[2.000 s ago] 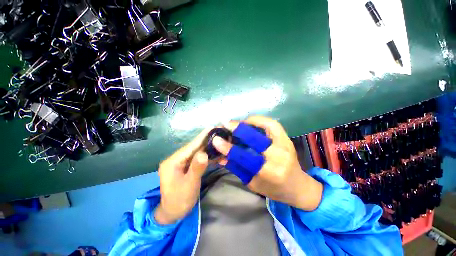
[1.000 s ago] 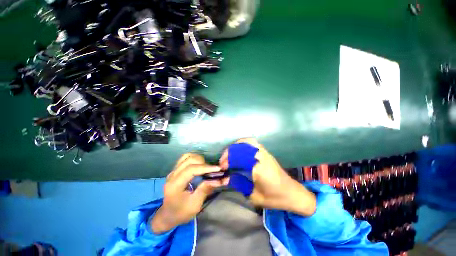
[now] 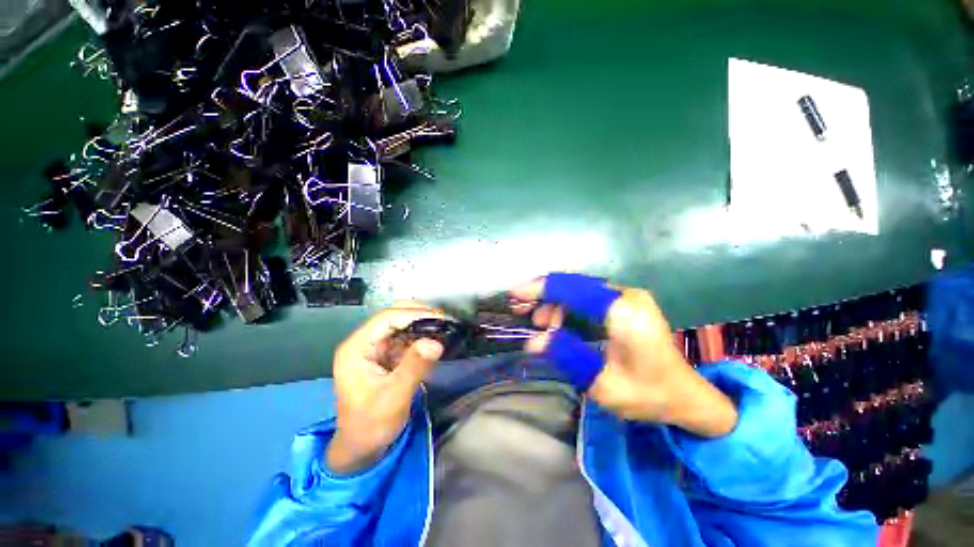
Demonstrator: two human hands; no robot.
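My left hand point(image 3: 374, 379) holds a black binder clip point(image 3: 436, 334) between thumb and fingers at chest height, just in front of the bench edge. My right hand point(image 3: 630, 347), with bright blue finger wraps point(image 3: 577, 296), is to the right of it. Its thumb and fingers pinch the ends of thin silver wire handles point(image 3: 507, 332) that reach toward the left hand. Which clip these handles belong to is blurred. A tangled heap of black binder clips point(image 3: 246, 160) lies on the green bench to the upper left.
A white paper sheet point(image 3: 774, 150) with two short dark pieces lies on the bench point(image 3: 598, 128) at the right. A red tray point(image 3: 710, 344) with rows of black clips sits low at the right. A pale bin point(image 3: 493, 32) stands behind the heap.
The hands have moved apart, with wire handles now showing between them. The single clip at the heap's right edge is gone from its place.
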